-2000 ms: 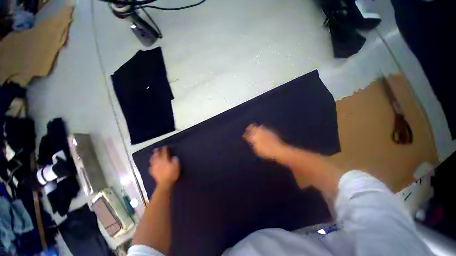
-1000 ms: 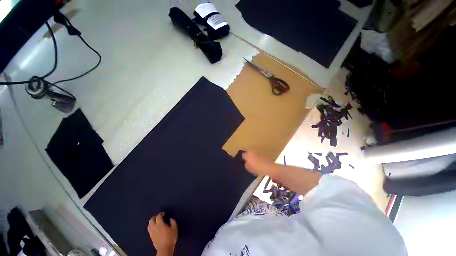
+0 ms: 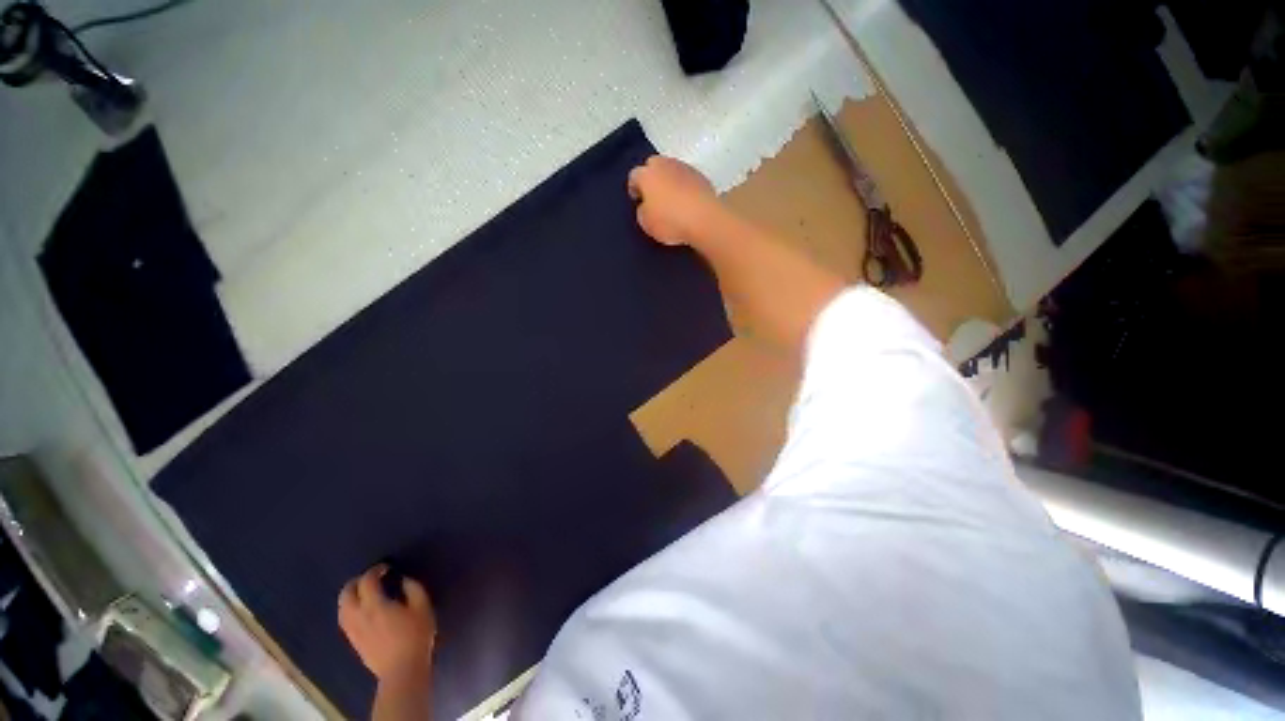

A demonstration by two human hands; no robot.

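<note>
A large black fabric piece [image 3: 465,366] with a stepped corner lies flat on the table, partly over brown paper [image 3: 789,183]. My left hand [image 3: 386,623] rests on its lower left part, fingers bent and apart, with a dark gap between thumb and fingers. My right hand [image 3: 668,200] is at its upper right corner, fingers curled in on the fabric edge; the fingertips are partly hidden. Fabric shears [image 3: 881,226] with dark brown handles lie on the paper, right of my right forearm, not held.
A smaller black cut piece [image 3: 141,296] lies at the left. A dark bundle [image 3: 705,31] is at the top, a larger dark fabric lay [image 3: 1057,113] at the upper right. A metal bar [image 3: 50,542] and a boxed block [image 3: 155,662] are at the lower left.
My right hand has moved from beside the stepped notch up to the fabric's upper right corner. My left hand stays on the lower left part. The camera view has shifted.
</note>
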